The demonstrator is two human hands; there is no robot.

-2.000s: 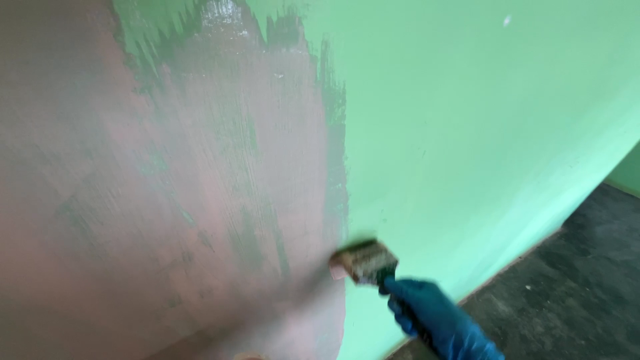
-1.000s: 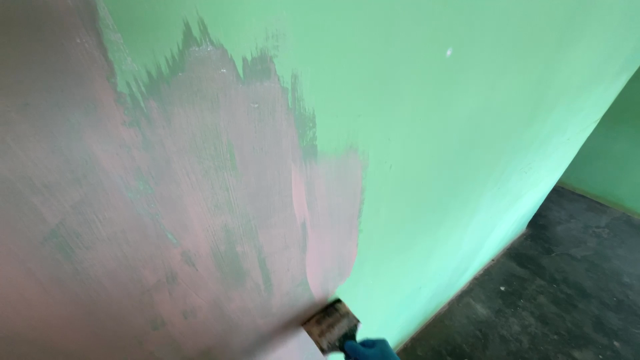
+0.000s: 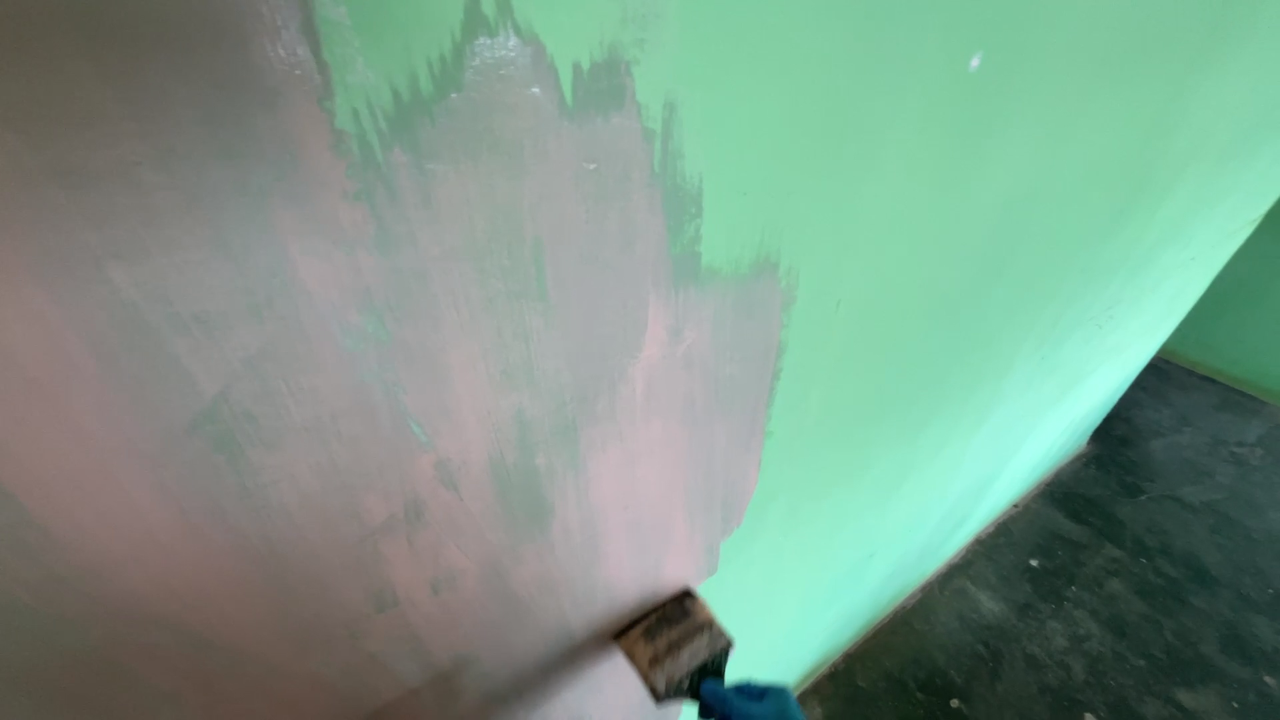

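My right hand (image 3: 752, 700), in a blue glove, shows at the bottom edge, right of centre, shut on the handle of a flat paintbrush (image 3: 675, 640). The brush points up and left, its bristles at the wall near the lower right border of a coat of pinkish-grey paint (image 3: 600, 400). That coat spreads over the left and middle of a green wall (image 3: 900, 250), with ragged upper edges and green showing through in streaks. Most of the hand and the handle is cut off by the frame. My left hand is out of view.
A dark, spotted floor (image 3: 1080, 590) meets the wall's base along a slanting line at the lower right. Another green wall (image 3: 1235, 310) stands at the far right edge. A small white spot (image 3: 975, 62) marks the wall high on the right.
A strip of pinkish paint now covers wall that was green two seconds ago, right of the earlier coat. My right hand has moved down along the wall with the brush.
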